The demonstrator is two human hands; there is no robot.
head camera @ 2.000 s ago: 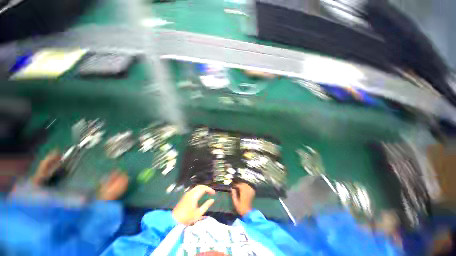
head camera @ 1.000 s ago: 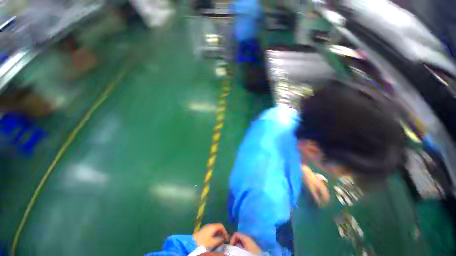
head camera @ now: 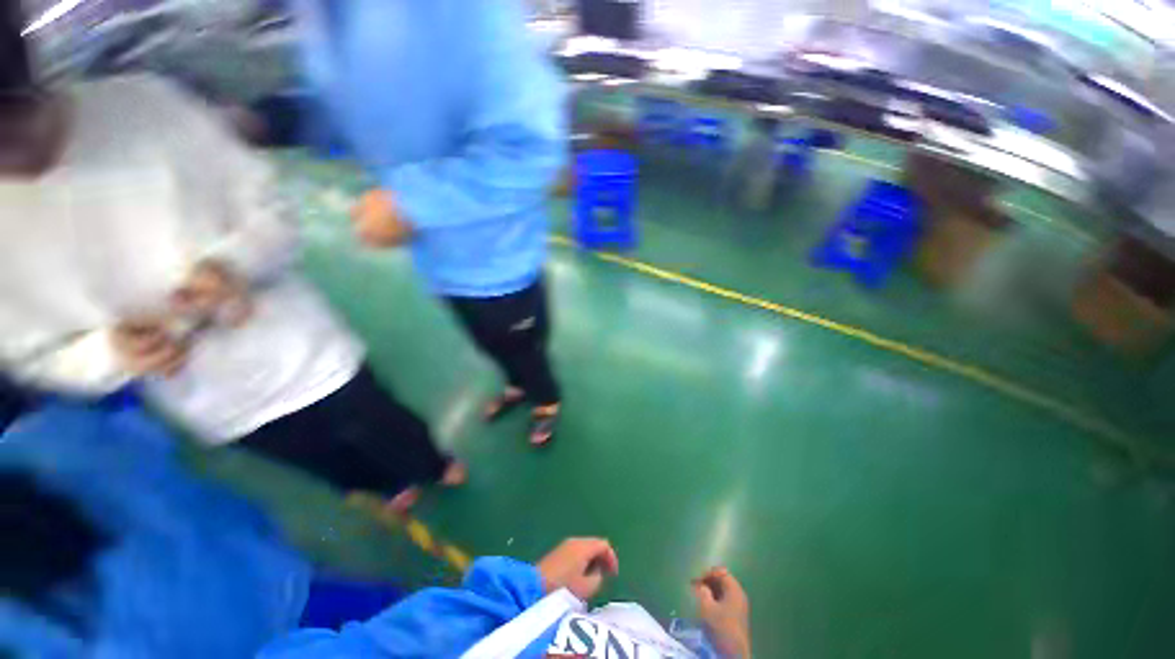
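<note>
My left hand (head camera: pixel 579 566) is at the bottom centre, in front of my chest, with its fingers curled. My right hand (head camera: pixel 723 610) is a short way to its right, partly cut off by the bottom edge, fingers bent. The two hands are apart, over the green floor. No object can be made out in either hand; both are small and slightly blurred.
A person in a white top (head camera: pixel 168 245) stands at left, hands together on something small. A person in a blue smock (head camera: pixel 451 142) stands beside. Another blue smock (head camera: pixel 142 528) is at lower left. Blue stools (head camera: pixel 604 200) and cartons (head camera: pixel 960 238) stand beyond the yellow floor line (head camera: pixel 799 313).
The view has swung from the bench, past a walkway, to standing people and open floor. My hands have moved apart from each other.
</note>
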